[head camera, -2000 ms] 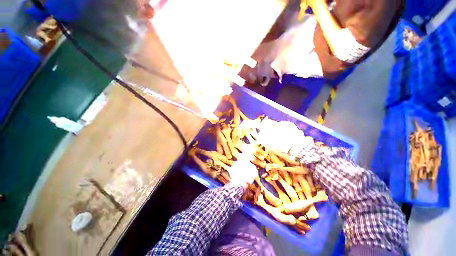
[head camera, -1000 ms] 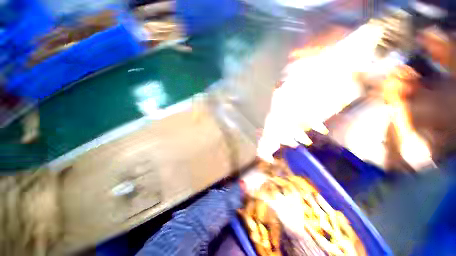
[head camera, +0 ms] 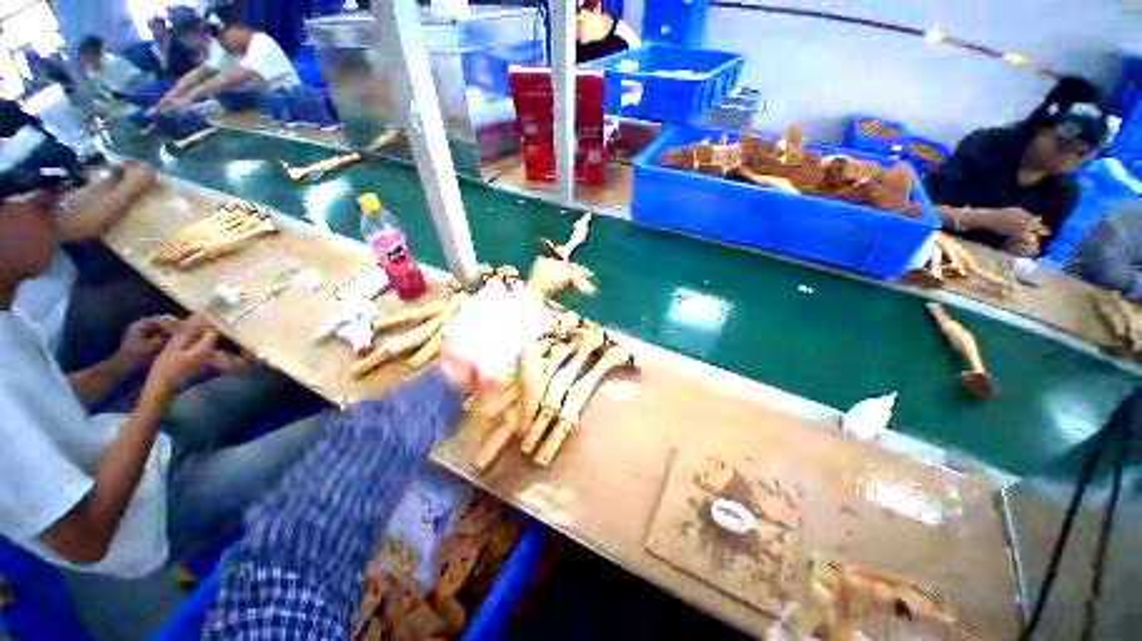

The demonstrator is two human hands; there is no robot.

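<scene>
My left hand (head camera: 492, 336), in a white glove and checked sleeve, is over the left part of a row of tan carved leg pieces (head camera: 579, 391) on the bench. Glare and blur hide its fingers, so its grip is unclear. Pale pieces (head camera: 561, 278) stick out beyond it over the belt-side edge. More leg pieces (head camera: 883, 599) lie blurred at the bottom right, cut off by the edge. My right hand cannot be made out. A stained work pad (head camera: 676, 532) bears a small white round dish (head camera: 733, 516).
A pink-red bottle (head camera: 393, 251) stands by a metal post (head camera: 426, 138). A green belt (head camera: 751, 301) runs behind, with a blue bin (head camera: 776, 223) beyond. A white nozzle bottle (head camera: 869, 416) lies at the bench edge. A seated person (head camera: 88, 438) is at left. Brown plates (head camera: 432, 582) fill a lower bin.
The view has swung left, from the bin of legs to the bench and belt. My left hand has moved from that bin to the bench row. Leg pieces now show beside the pad.
</scene>
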